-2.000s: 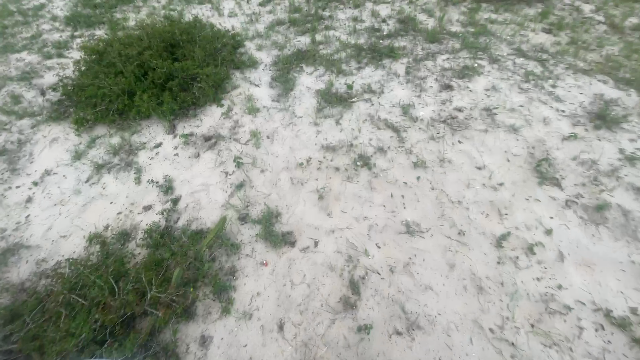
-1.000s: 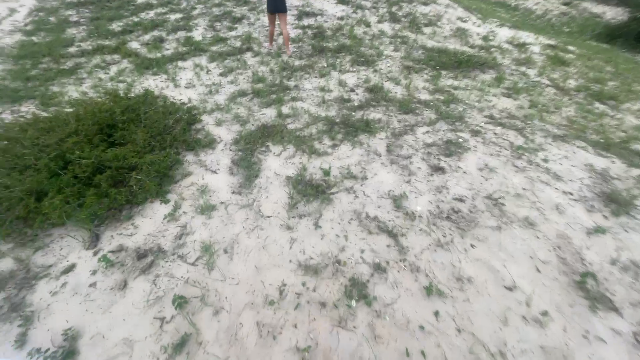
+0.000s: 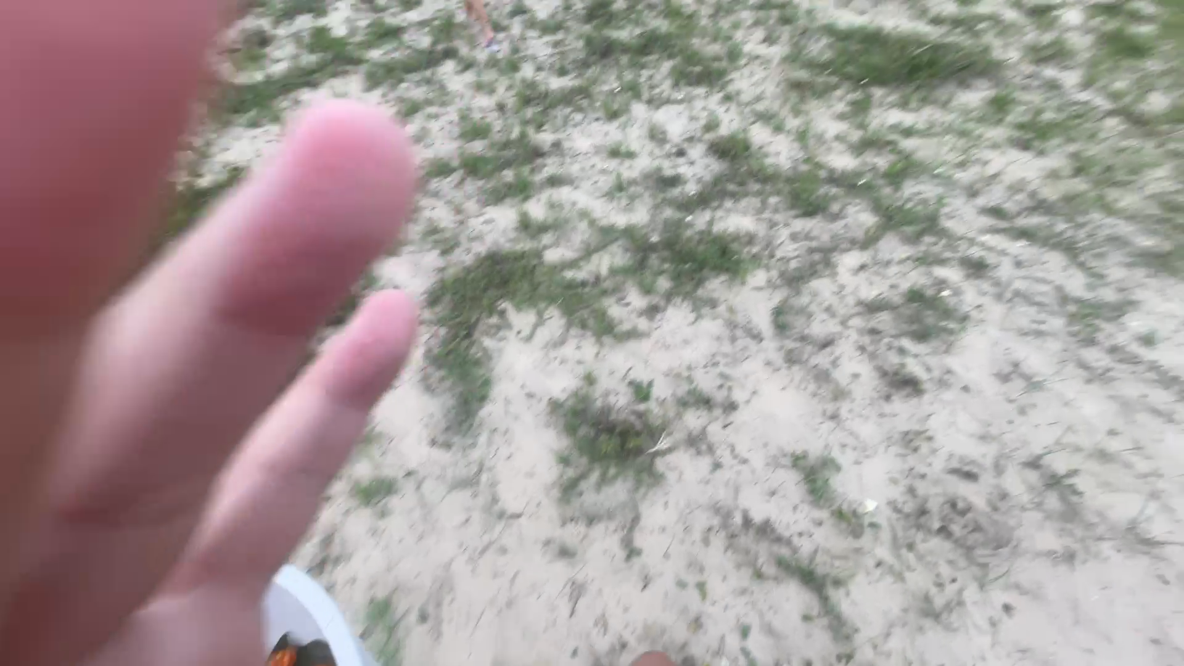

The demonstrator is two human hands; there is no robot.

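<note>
My left hand (image 3: 231, 324) fills the left side of the view, raised very close to the camera and blurred. Its fingers are apart, with nothing visible between them. Below its smallest finger, the rim of a white container (image 3: 319, 610) shows at the bottom edge, with dark and orange things (image 3: 298, 651) inside that are too little seen to name. Whether a hand holds the container is hidden. My right hand cannot be made out. A small skin-coloured rounded shape (image 3: 652, 659) at the bottom edge is too cut off to identify.
Pale sandy ground (image 3: 740, 573) with low green plants (image 3: 610, 425) and scattered bits of debris spreads ahead. A denser grass patch (image 3: 906, 55) lies at the upper right. Part of another person's leg and foot (image 3: 486, 28) shows at the top.
My left hand and the white container have come into view at the left. The large bush seen at the left earlier no longer shows. The other person now shows only at the lower leg.
</note>
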